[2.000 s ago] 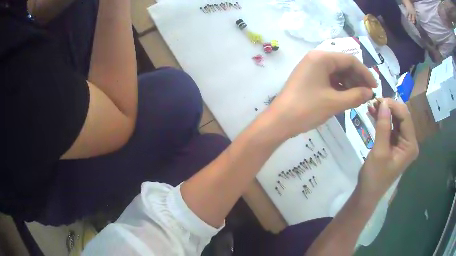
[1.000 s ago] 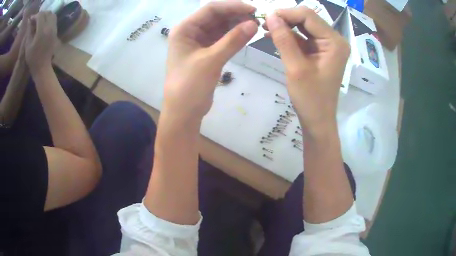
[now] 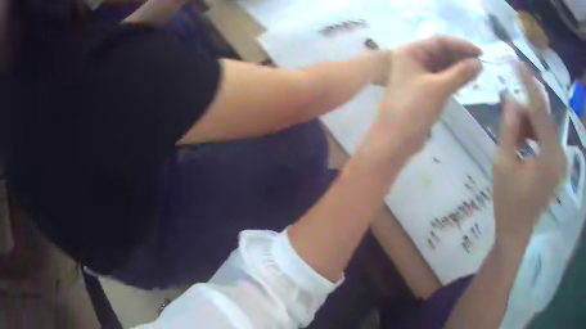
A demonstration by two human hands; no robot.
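Observation:
My left hand (image 3: 421, 80) pinches a thin pin (image 3: 491, 62) between thumb and index fingertip. The pin points right. My right hand (image 3: 530, 151) is blurred just to its right, its thumb and index fingertip apart, with nothing clearly seen between them. Rows of small dark-headed pinned pieces (image 3: 459, 215) lie on the white table covering (image 3: 417, 205) below my hands. A loose dark piece (image 3: 436, 160) lies above them.
A neighbour in a black top (image 3: 128, 128) sits close on the left, one arm reaching behind my left hand. A row of pieces (image 3: 342, 27) lies at the far end. A crumpled clear bag (image 3: 443, 22), white cartons and a translucent tub (image 3: 536, 273) are towards the right.
The view has swung left, with the neighbour now nearer and their arm stretched over the table. My hands, together at the fingertips earlier, have come apart, the right fingers spread.

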